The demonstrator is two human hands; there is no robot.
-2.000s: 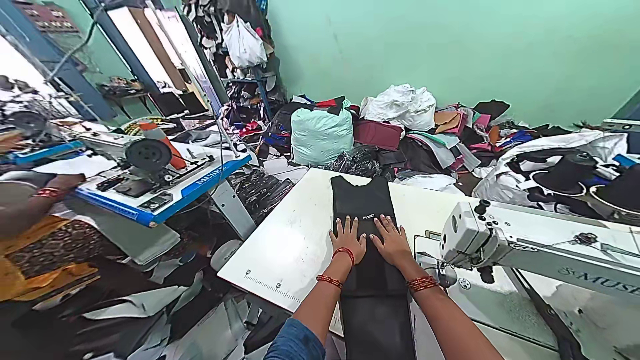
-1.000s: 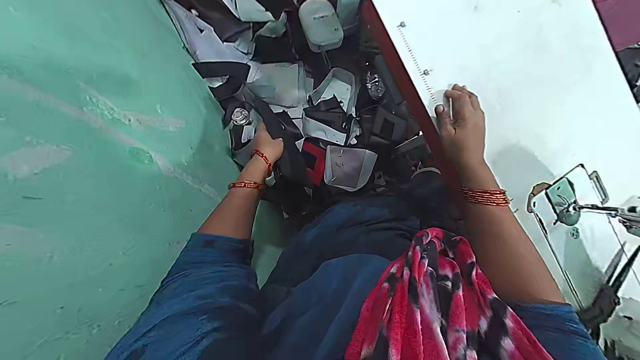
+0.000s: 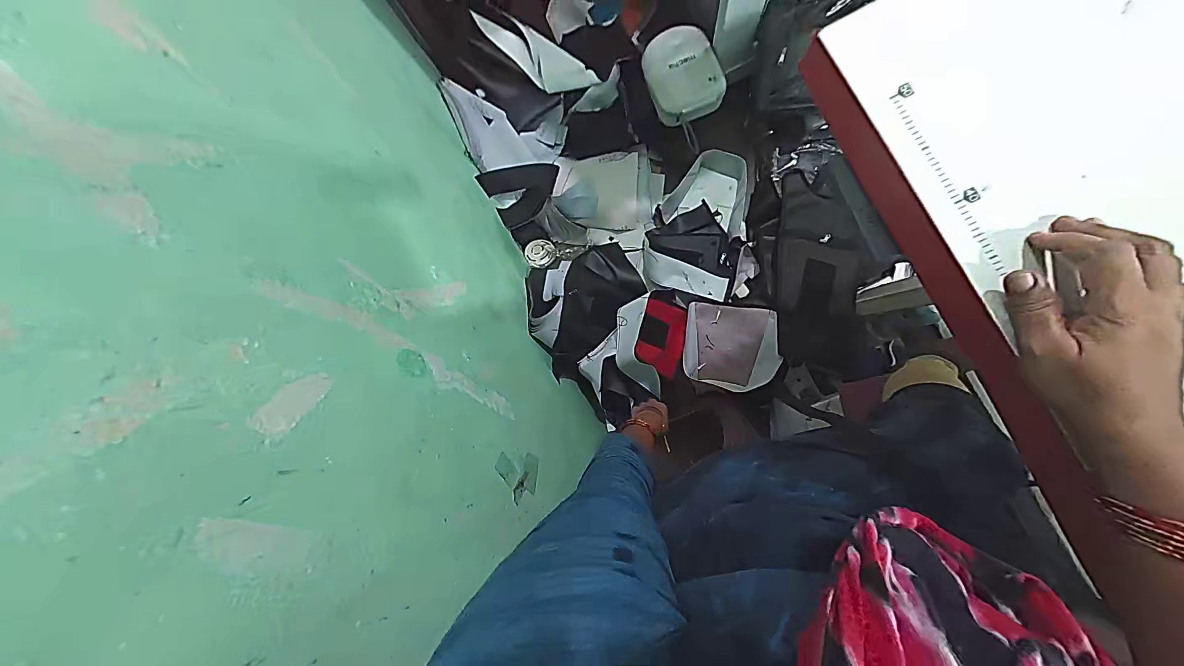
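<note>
My left hand (image 3: 650, 416) reaches down into the heap of cut fabric pieces beside the wall. Its fingers are mostly hidden, so what they touch or hold cannot be told. Just above it lie a red and black piece (image 3: 661, 335) and a pale piece with a greyish-pink panel (image 3: 731, 344). My right hand (image 3: 1101, 305) rests on the white sewing table (image 3: 980, 111), near its red edge and the printed ruler marks. Its fingers are curled and apart, and nothing shows in its grasp.
A green wall (image 3: 277, 277) borders the heap on the left. Black and white scraps (image 3: 601, 277), a pale rounded case (image 3: 684, 74) and a dark fabric piece (image 3: 819, 259) lie below the table. A round metal item (image 3: 539, 252) sits against the wall.
Both hands were on the black piece on the table two seconds ago. The left hand has since gone to the heap and lower toward my body. The view has swung down to the floor.
</note>
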